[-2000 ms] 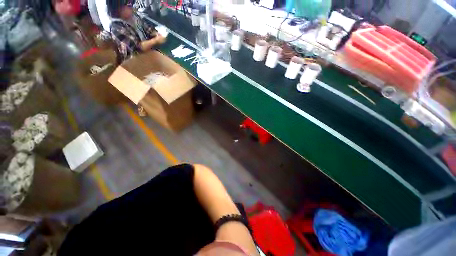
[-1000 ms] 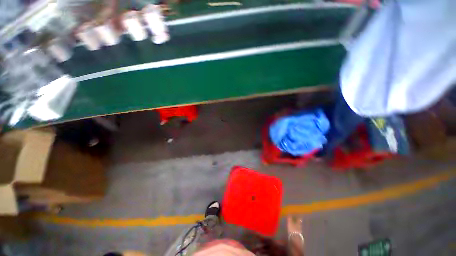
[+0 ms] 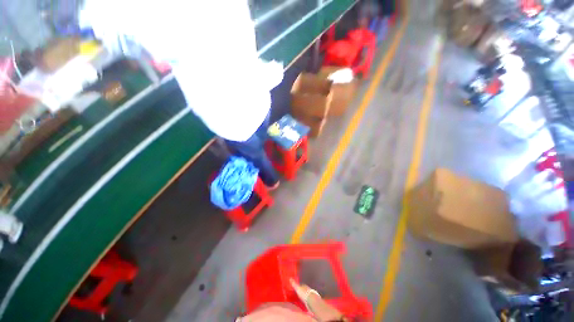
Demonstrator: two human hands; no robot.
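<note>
A red plastic stool (image 3: pixel 267 277) is at the bottom centre, tipped on its side with its seat to the left and its legs to the right. My right hand (image 3: pixel 315 303) is at the bottom edge, small, blurred and partly cut off. It overlaps the stool and appears to hold it; the exact grip is hidden. My left hand is not in view.
A green bench (image 3: pixel 119 182) curves along the left. A person in white (image 3: pixel 220 75) stands at it, beside a stool with a blue bag (image 3: pixel 234 182) and another red stool (image 3: pixel 291 154). Cartons (image 3: pixel 466 204) stand right of the yellow-lined aisle; another carton (image 3: pixel 311 100) is farther ahead.
The view has swung right, from across the bench to along the aisle. The red stool was seen seat-up with my right hand beside it; now it is tipped and my hand overlaps it.
</note>
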